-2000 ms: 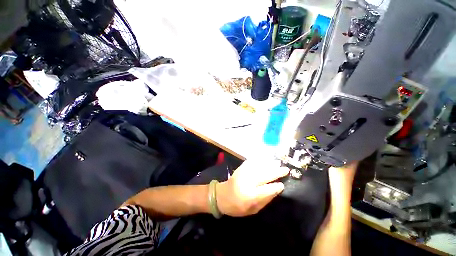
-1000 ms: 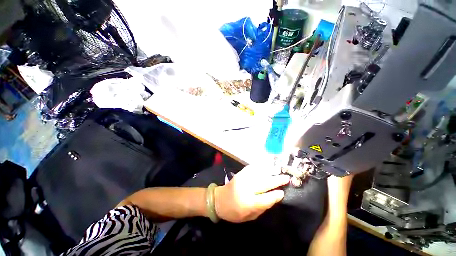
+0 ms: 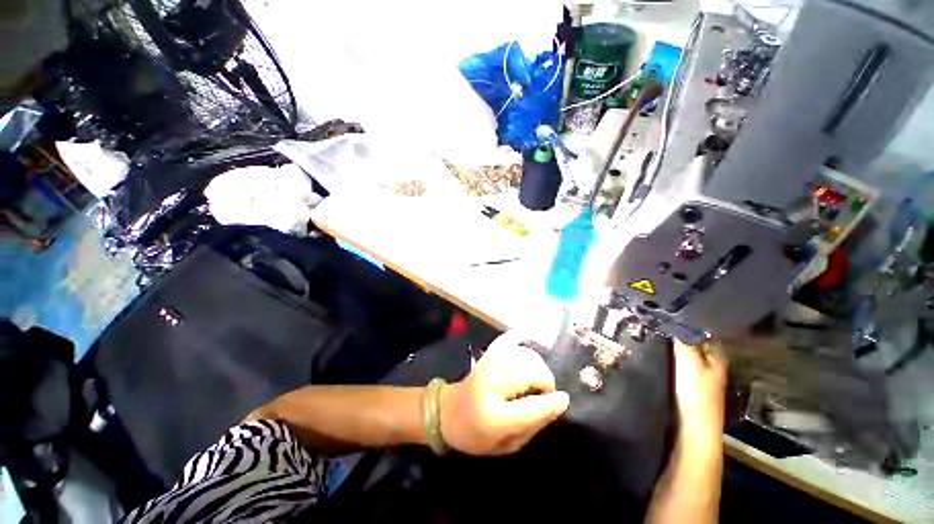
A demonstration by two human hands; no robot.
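My left hand (image 3: pixel 502 401), a bangle at its wrist, rests on the dark garment (image 3: pixel 614 450) just left of the needle area, fingers curled; whether it pinches cloth is unclear. My right hand (image 3: pixel 699 370) lies on the garment's right side, its fingers hidden under the machine head (image 3: pixel 717 266). Small shiny gold pieces (image 3: pixel 591 378) show on the cloth near the metal clamp (image 3: pixel 619 325). A bright blue strip (image 3: pixel 569 256) hangs left of the head.
On the white table (image 3: pixel 410 241) are a yellow-and-black tool (image 3: pixel 504 219), a thin dark tool (image 3: pixel 496 261), a dark thread cone (image 3: pixel 540 177) and heaped gold buttons (image 3: pixel 486 178). A dark garment pile (image 3: pixel 205 348) lies left. Metal machine parts (image 3: pixel 778 409) stand right.
My left hand has drawn slightly left and down from the clamp, its fingers more curled. More dark cloth and gold pieces show beside the clamp. My right hand stays at the garment's right side.
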